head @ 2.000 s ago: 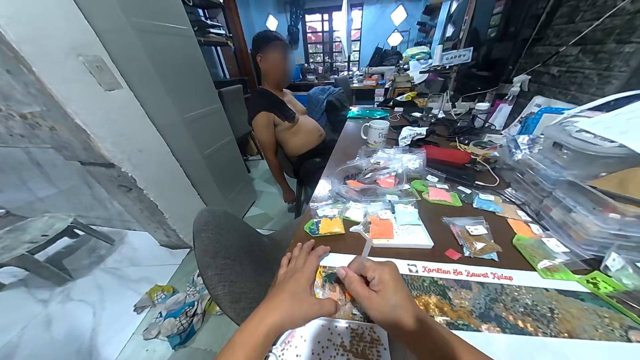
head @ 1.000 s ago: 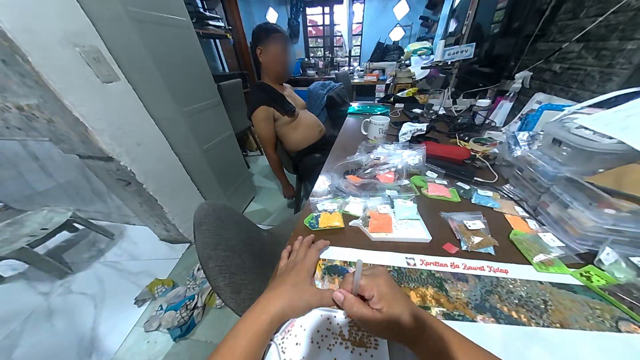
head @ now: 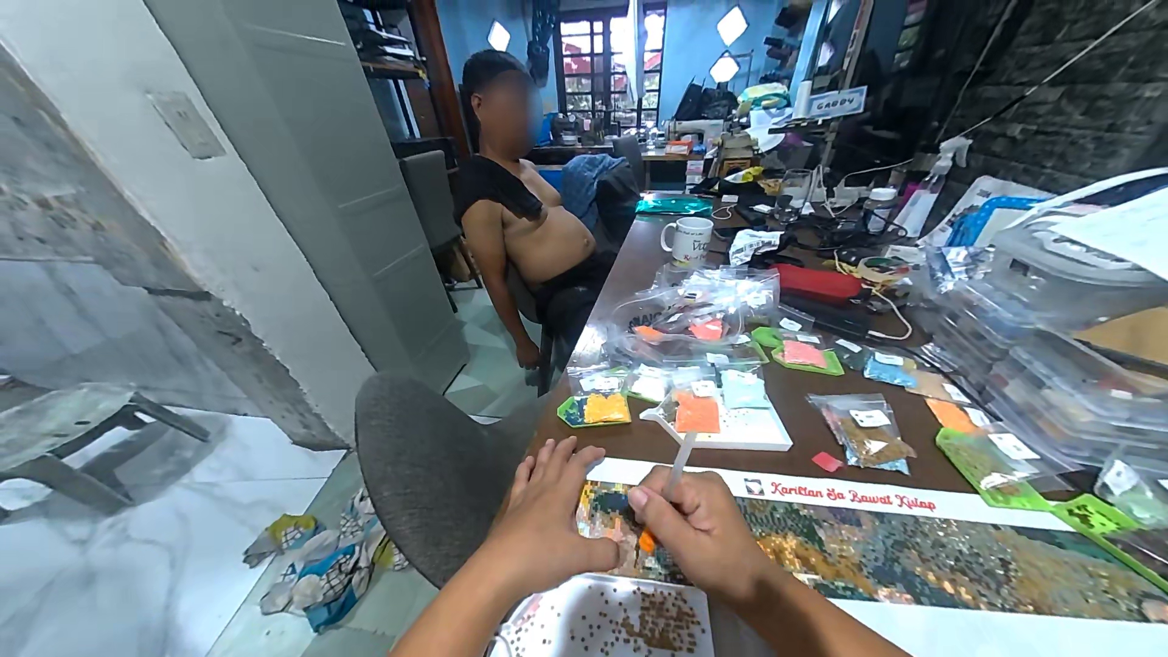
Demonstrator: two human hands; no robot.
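My right hand (head: 698, 529) holds a pale diamond-painting applicator pen (head: 681, 463), its orange end low over the canvas. The diamond-painting canvas (head: 849, 552) shows a mottled scene and a white border with red writing. My left hand (head: 551, 527) lies with fingers spread on the canvas's left end, holding nothing. Just below both hands, a white tray (head: 584, 602) holds loose brown drills, heaped toward its right side. Beyond the canvas, a bag of orange drills (head: 697, 413) rests on a white tray (head: 766, 434), with a bag of yellow drills (head: 606, 408) on its left.
A bag of brown drills (head: 876, 436), a small red piece (head: 828, 462) and clear plastic boxes (head: 1049, 383) are to the right. Farther back are clear bags (head: 703, 306), a white mug (head: 688, 241) and a red case (head: 818, 284). A person (head: 534, 214) sits left of the table, beyond a grey chair (head: 438, 474).
The pen in my right hand has tilted since the previous frame, and its orange end now shows. My left hand stays on the canvas.
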